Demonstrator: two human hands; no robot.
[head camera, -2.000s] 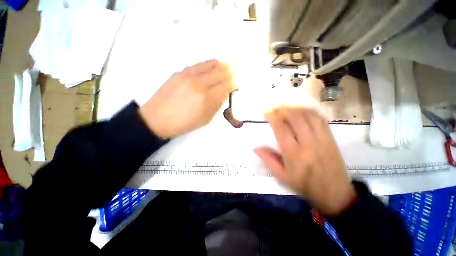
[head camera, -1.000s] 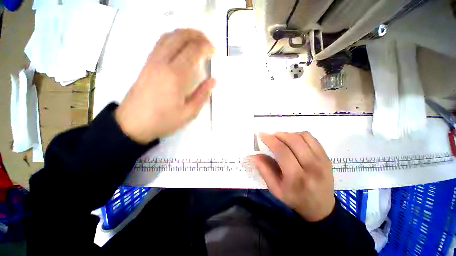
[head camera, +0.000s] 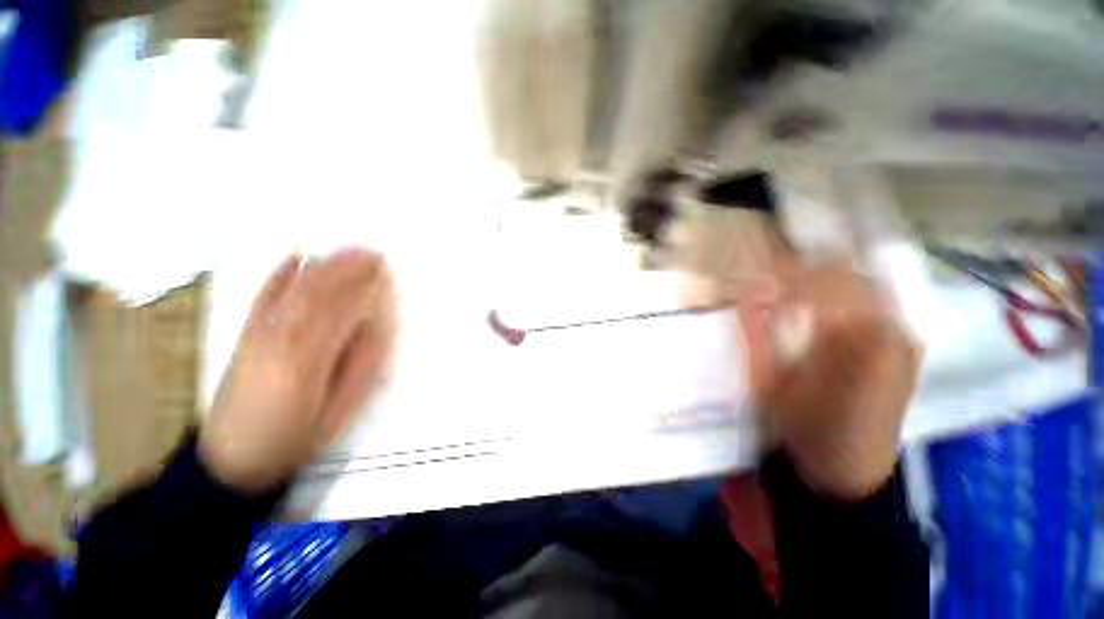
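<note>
The view is blurred by motion. My left hand (head camera: 303, 363) is over the left part of the white table, fingers pointing up and away; whether it holds a white piece cannot be told in the glare. My right hand (head camera: 835, 369) is at the right of the bed, where the white strip bundle (head camera: 866, 236) lies partly hidden beneath and behind it. The fingers are bent, and their grip is unclear. The sewing machine head (head camera: 969, 145) stands above, with its needle area (head camera: 581, 200) blurred and washed out.
A loose panel stack (head camera: 145, 169) and a narrow-piece stack (head camera: 42, 369) lie on the brown board (head camera: 145, 387) at left. Red-handled scissors (head camera: 1035, 320) lie at the right. Blue baskets (head camera: 1017, 508) are below the table edge.
The view has turned, shifting the machine left and down in the picture. My left hand has moved left, away from the needle area. My right hand has moved right to the strip bundle.
</note>
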